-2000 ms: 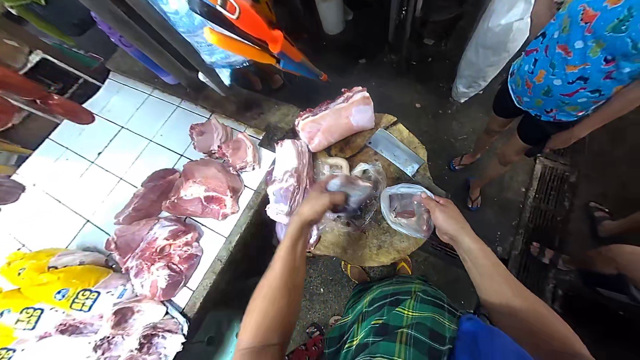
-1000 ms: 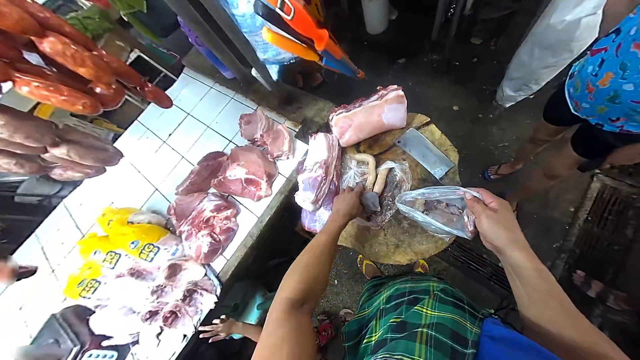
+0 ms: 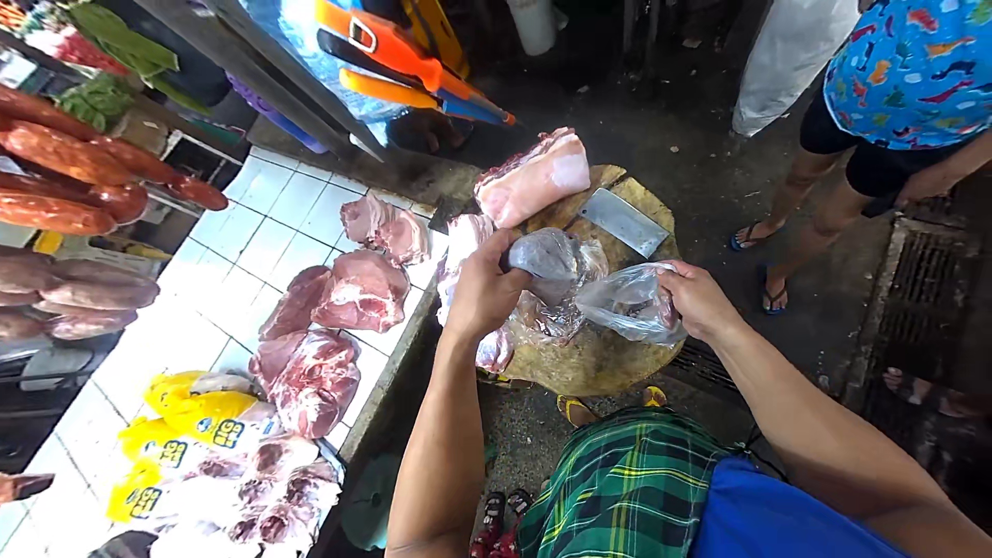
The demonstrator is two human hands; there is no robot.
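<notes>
Above a round wooden chopping block (image 3: 620,368), my left hand (image 3: 488,287) grips a clear plastic bag with greyish contents (image 3: 542,260). My right hand (image 3: 697,298) pinches the rim of another clear plastic bag (image 3: 632,306), which has meat inside. Between and below the hands lies more crumpled clear plastic (image 3: 542,322) on the block. A cleaver (image 3: 624,221) rests flat on the block's far side, beyond the bags. A slab of pork with skin (image 3: 535,178) sits at the block's far left edge, and further meat (image 3: 465,240) lies partly behind my left hand.
To the left stands a white tiled counter (image 3: 287,240) with raw pork cuts (image 3: 360,291) and yellow-and-white packages (image 3: 201,415). Sausages (image 3: 70,147) hang at far left. Knives with orange handles (image 3: 395,58) hang above. A person in sandals (image 3: 806,201) stands at right beside a floor grate (image 3: 922,271).
My left hand has lifted from the plastic on the block and now holds the bag with greyish contents. The bag in my right hand has come closer to it.
</notes>
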